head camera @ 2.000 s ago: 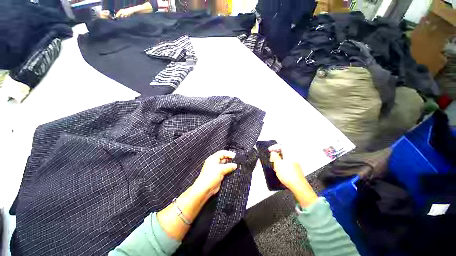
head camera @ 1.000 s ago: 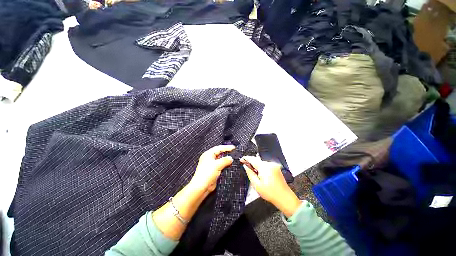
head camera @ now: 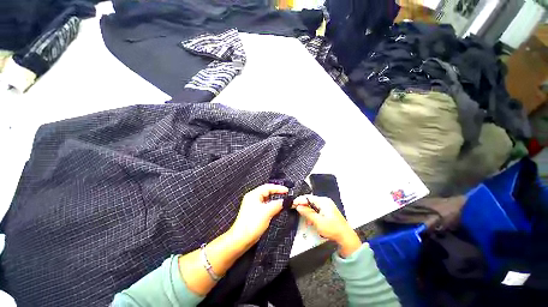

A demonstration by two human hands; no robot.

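A dark grey coat with a fine white check (head camera: 150,174) lies spread on the white table and hangs over its near edge. My left hand (head camera: 258,210) pinches the coat's edge, where a small dark round button (head camera: 288,202) shows at the fingertips. My right hand (head camera: 324,217) is just right of it, fingertips close to the button, with a small dark pointed tool (head camera: 313,205) held in the fingers. A needle or thread is too small to tell. A black smartphone (head camera: 327,184) lies on the table, partly behind my right hand.
The white table (head camera: 372,162) has a dark garment with a striped cuff (head camera: 213,78) further up. Another striped-cuff garment (head camera: 51,45) is at the far left. Piled dark clothing (head camera: 414,60), a khaki bundle (head camera: 420,129) and blue crates (head camera: 493,207) stand to the right.
My right hand has left the smartphone and moved left to the coat edge beside my left hand. The phone now lies on the table. My left hand keeps its pinch.
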